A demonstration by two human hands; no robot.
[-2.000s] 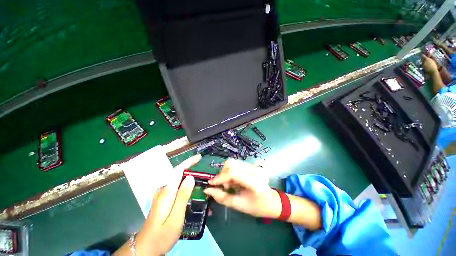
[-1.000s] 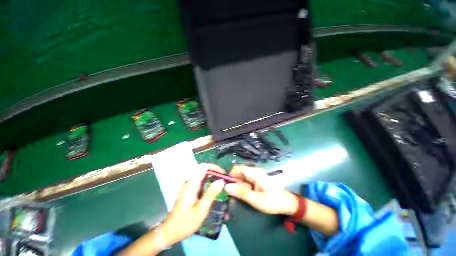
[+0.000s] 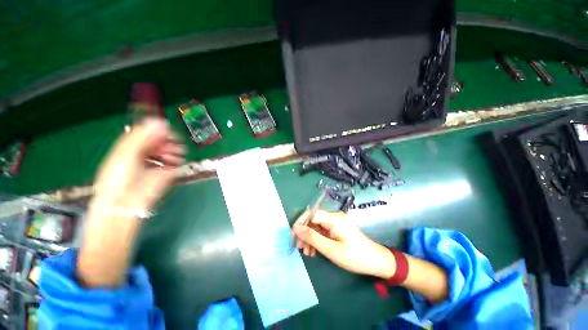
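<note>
My left hand (image 3: 138,161) is blurred and reaches over the belt's edge at the left. A dark red phone body (image 3: 146,97), also blurred, shows at its fingertips over the belt. My right hand (image 3: 335,242) holds thin tweezers (image 3: 314,207) above the bench, just right of the pale paper sheet (image 3: 258,232). A loose heap of black small parts (image 3: 354,166) lies on the bench beyond my right hand, below the black parts tray (image 3: 367,84). More black strips lie along that tray's right side.
Phone bodies (image 3: 199,122) with red rims lie on the green belt (image 3: 290,103), more at the far right. A clear blister tray (image 3: 76,222) with phones is at the left. A second black tray (image 3: 548,193) with tangled parts is at the right. The belt's worn edge (image 3: 477,115) crosses the view.
My left hand has moved from above the paper up to the belt with the phone body. My right hand is apart from the phone, with the tweezers now visible. The view has shifted.
</note>
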